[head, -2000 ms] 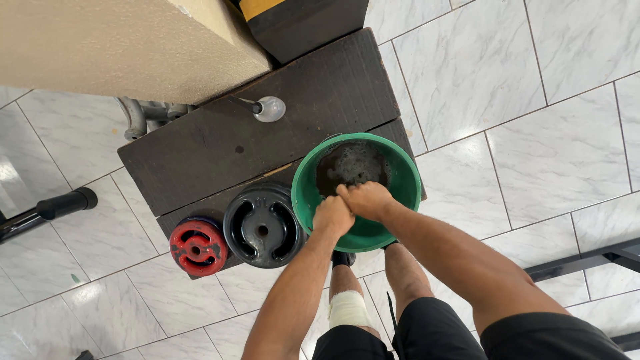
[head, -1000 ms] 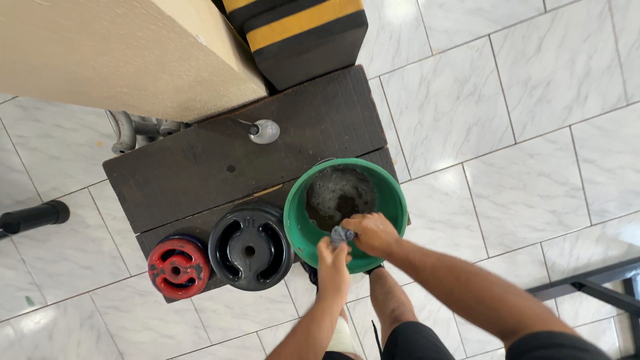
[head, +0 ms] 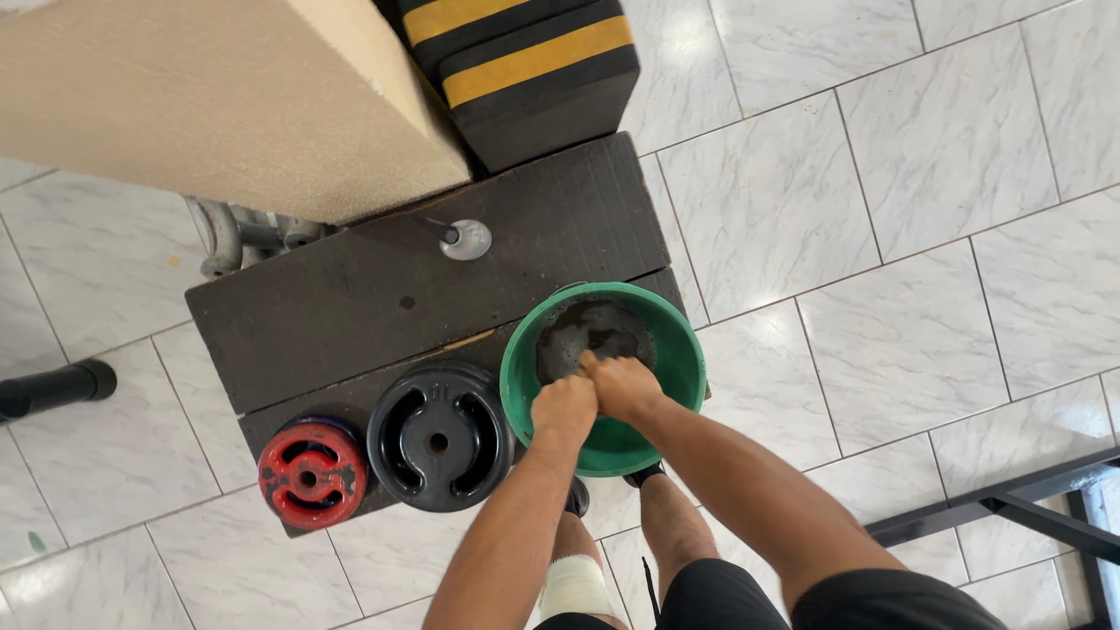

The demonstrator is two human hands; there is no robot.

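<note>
A green plastic bucket (head: 516,367) with dark, foamy water (head: 604,332) in it stands at the right end of a dark wooden platform (head: 367,306). Over the bucket, my left hand (head: 564,407) and my right hand (head: 623,385) are pressed together, fingers curled. Whatever they may hold between them is hidden by the fingers. To the left of the bucket lies a black weight plate (head: 439,481), and farther left a smaller red one (head: 306,507) with worn paint. A clear spray bottle (head: 468,241) stands on the platform behind the bucket.
A beige pillar (head: 262,96) rises behind the platform, beside black blocks with yellow stripes (head: 542,96). Grey metal parts (head: 227,236) show at the pillar's foot. A black padded bar (head: 61,389) juts in at the left, and a black metal frame (head: 927,516) crosses the lower right.
One second ago a grey cloth showed between my hands near the bucket's front rim; now it cannot be seen. My hands have come closer together, over the water.
</note>
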